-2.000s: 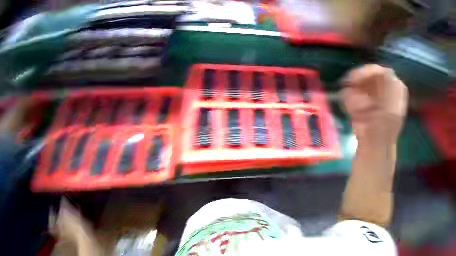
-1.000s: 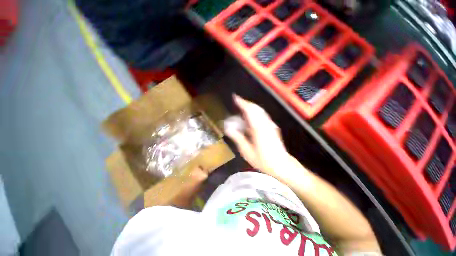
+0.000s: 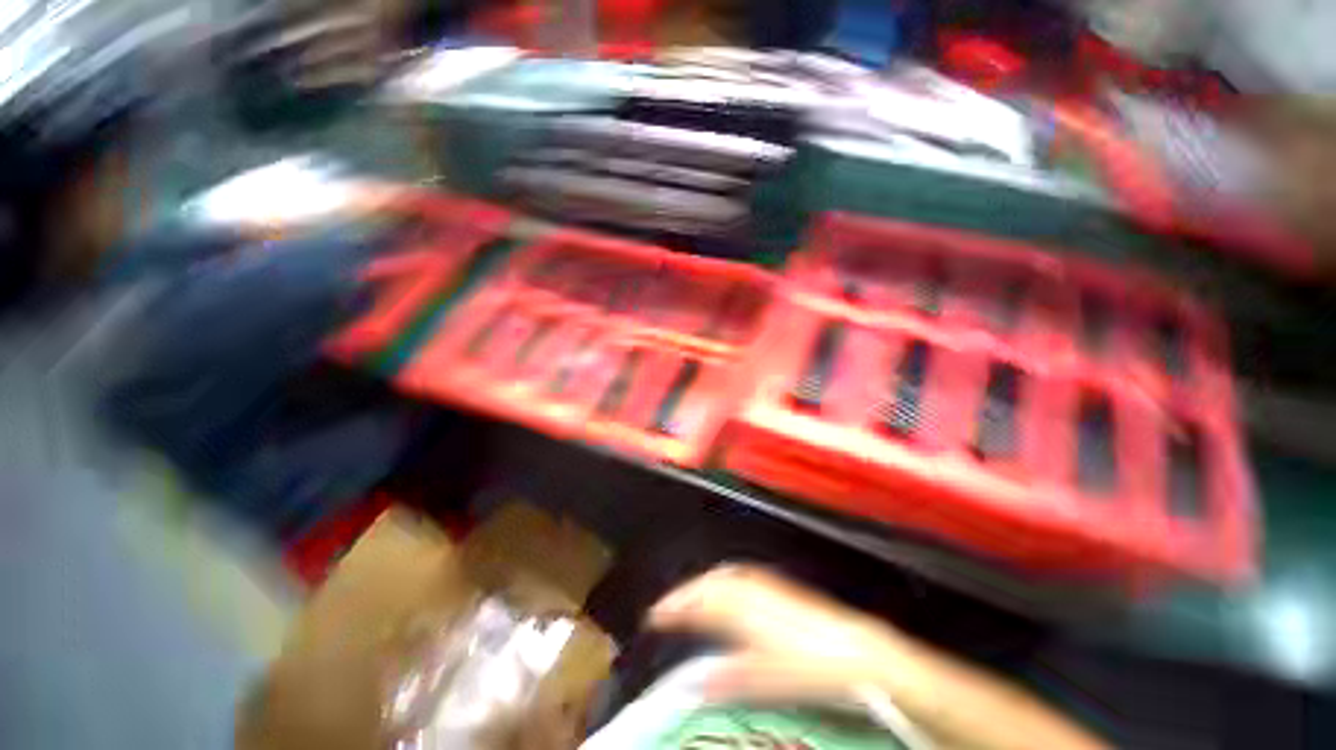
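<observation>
My right hand (image 3: 777,623) is at the lower centre, blurred, between the bench edge and the carton, fingers pointing left. I cannot tell whether it holds anything. A small skin-toned patch at the carton's right edge may be my left hand, but it is too blurred to tell. The open brown carton (image 3: 344,623) is at the lower left with crumpled clear plastic (image 3: 491,674) inside. A stacked red phone tray (image 3: 865,447) with dark keypad phones (image 3: 1001,413) in two rows is on the bench at right. Another red phone tray (image 3: 528,403) with phones touches or nearly touches its left side.
More red trays (image 3: 396,301) lie further left on the green bench (image 3: 865,183). Black trays of pale parts (image 3: 630,176) are behind. A person's dark-clothed arm or body (image 3: 235,366) is at left. A red stool (image 3: 344,535) is behind the carton.
The view has swung up and right from the carton, bringing the bench back into view. My right hand has moved away from the carton's opening; the pale piece near its fingers no longer shows.
</observation>
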